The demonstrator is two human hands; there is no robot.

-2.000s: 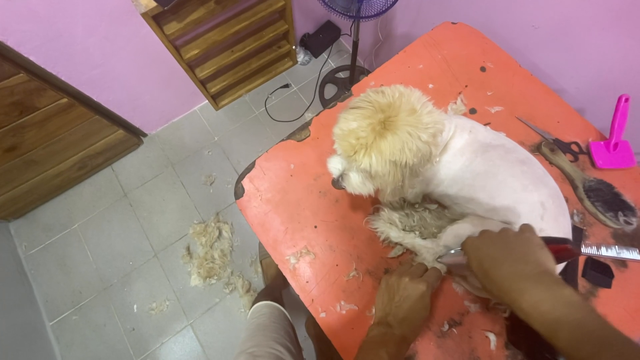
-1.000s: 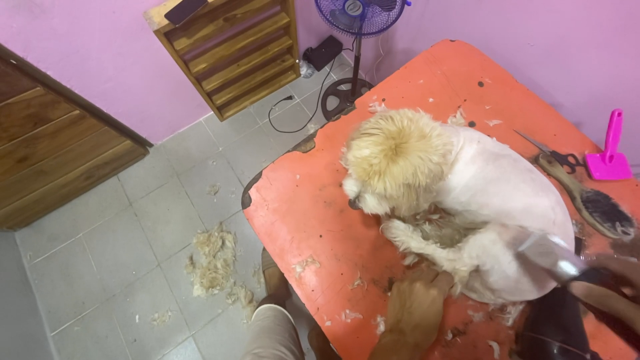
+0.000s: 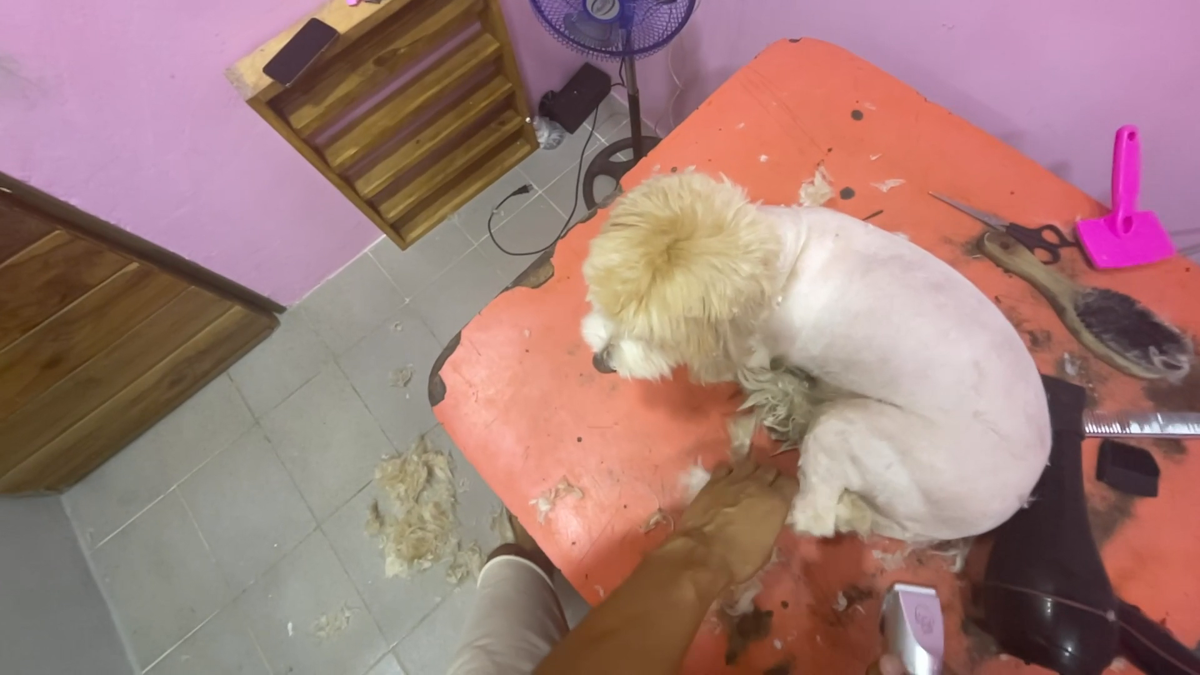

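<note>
A dog [image 3: 909, 328] with a closely clipped body and a fluffy tan head sits curled on an orange grooming table [image 3: 525, 375], its head toward the left. My left hand [image 3: 745, 511] reaches in at the dog's front, by the matted fur near its legs; the fingertips are partly hidden, so its grip is unclear. Low in the view, my right hand [image 3: 886, 666] shows only as fingertips around a silver hair clipper [image 3: 914, 623], away from the dog. A black hair dryer [image 3: 1050, 553] lies behind the dog's rump.
To the right lie scissors [image 3: 1017, 230], a pink slicker brush [image 3: 1125, 234], a wooden-handled brush [image 3: 1059, 291], a metal comb [image 3: 1139, 425] and a small black block [image 3: 1128, 469]. A stand fan [image 3: 633, 94] and cable [image 3: 525, 251] are beyond the table. Cut fur [image 3: 412, 506] lies on the floor.
My right hand and the clipper have moved off the dog's hindquarters, down to the bottom of the view. The dog's leg, raised forward a second ago, is now tucked lower.
</note>
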